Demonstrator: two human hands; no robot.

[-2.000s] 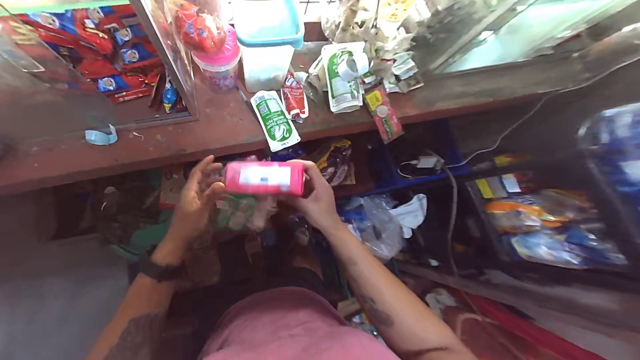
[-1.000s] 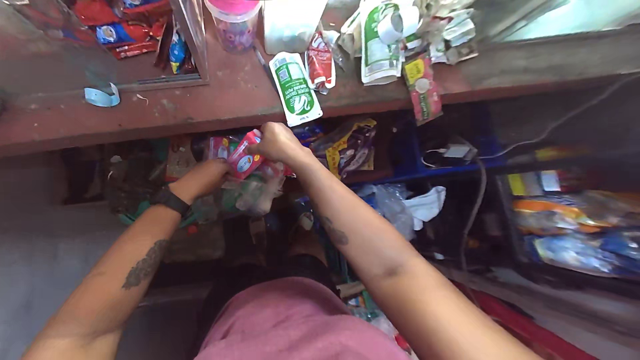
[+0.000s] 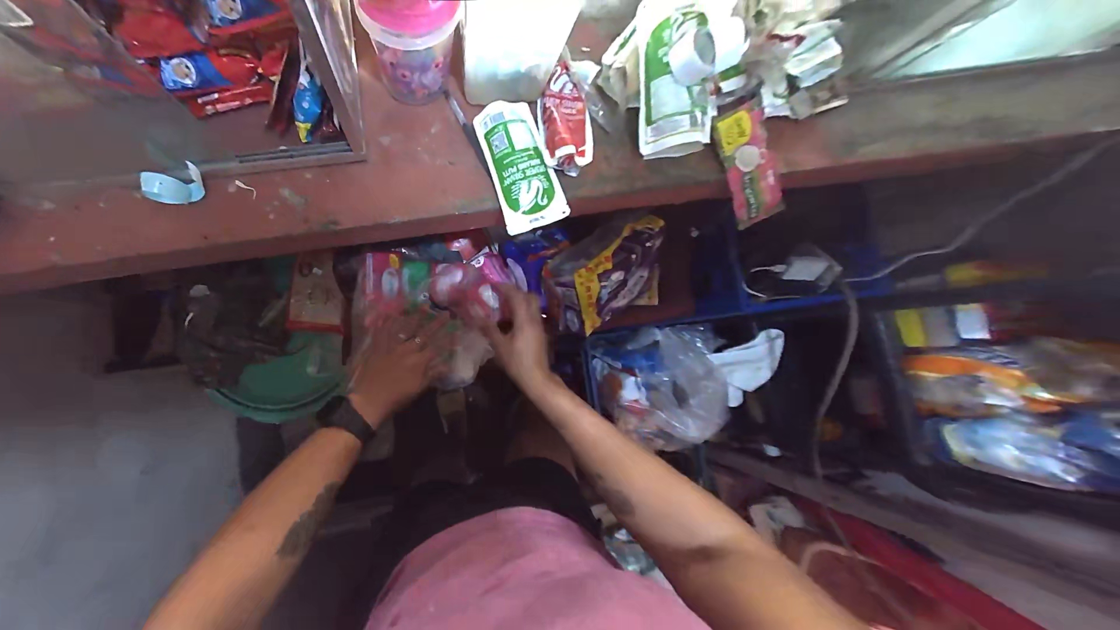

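Note:
Under the edge of the red-brown counter, my right hand (image 3: 518, 339) has its fingers on a pink printed packet (image 3: 477, 293); blur hides how firmly it is held. My left hand (image 3: 398, 354) lies spread against clear plastic and pink-and-green packaging (image 3: 389, 284) just left of it. A blue packet (image 3: 532, 254) and a purple-and-yellow plastic pack (image 3: 608, 271) sit to the right of my hands. On the counter above are a green-and-white pouch (image 3: 522, 166) and a red pouch (image 3: 566, 118).
The counter (image 3: 289, 206) runs across above my hands. On it stand a pink-lidded tub (image 3: 409, 52) and a display case (image 3: 337, 131) of red packets. To the right are a tied clear plastic bag (image 3: 669, 385), a cable (image 3: 840, 367) and shelved packs (image 3: 989, 381). A green basin (image 3: 284, 381) is at left.
Two seconds ago both hands held a pink pack in front of the counter; now they are at the packets under its edge. The right hand's fingers have opened out from a closed grasp.

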